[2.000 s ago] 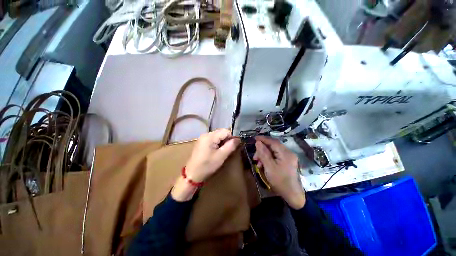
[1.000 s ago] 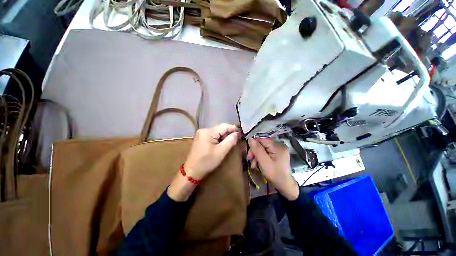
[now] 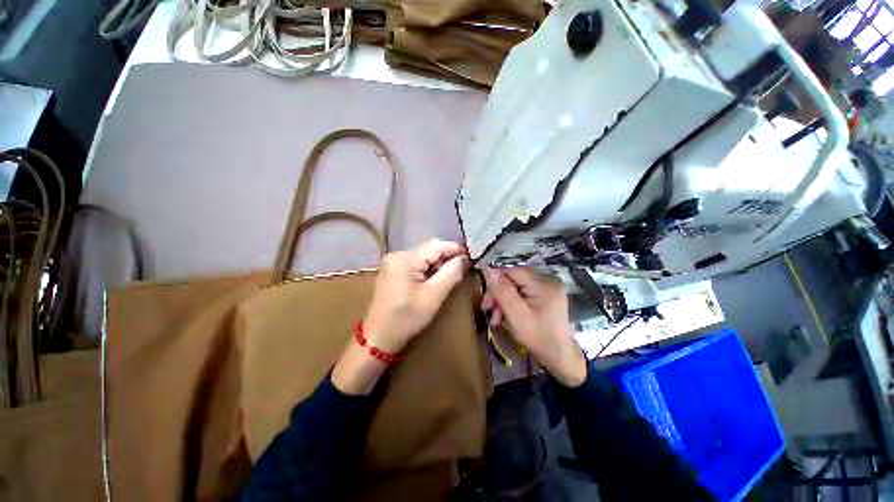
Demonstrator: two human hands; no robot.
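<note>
A tan bag body (image 3: 176, 333) lies over the table's front edge, with a smaller tan panel (image 3: 323, 343) over it. Its thin brown handles (image 3: 306, 186) stand up from the top edge. My left hand (image 3: 414, 294), with a red bead bracelet, pinches the panel's top right corner. My right hand (image 3: 529, 312) is beside it, thumb and fingers pinched together at the corner; what they hold is too small to tell. Yellow and black handles (image 3: 508, 355) show below my right palm. The white sewing machine head (image 3: 559, 127) stands just behind my fingertips and hides the needle area.
The grey-topped table (image 3: 206, 157) is behind the bag. Pale strap loops (image 3: 270, 39) and folded brown pieces (image 3: 456, 39) lie at its far edge. More bags with brown handles (image 3: 29, 284) are at the left. A blue bin (image 3: 711, 412) stands at the lower right.
The view has turned and shifted, so the machine, table and bin appear elsewhere in the picture. Both hands remain at the panel corner, with only slight finger movement.
</note>
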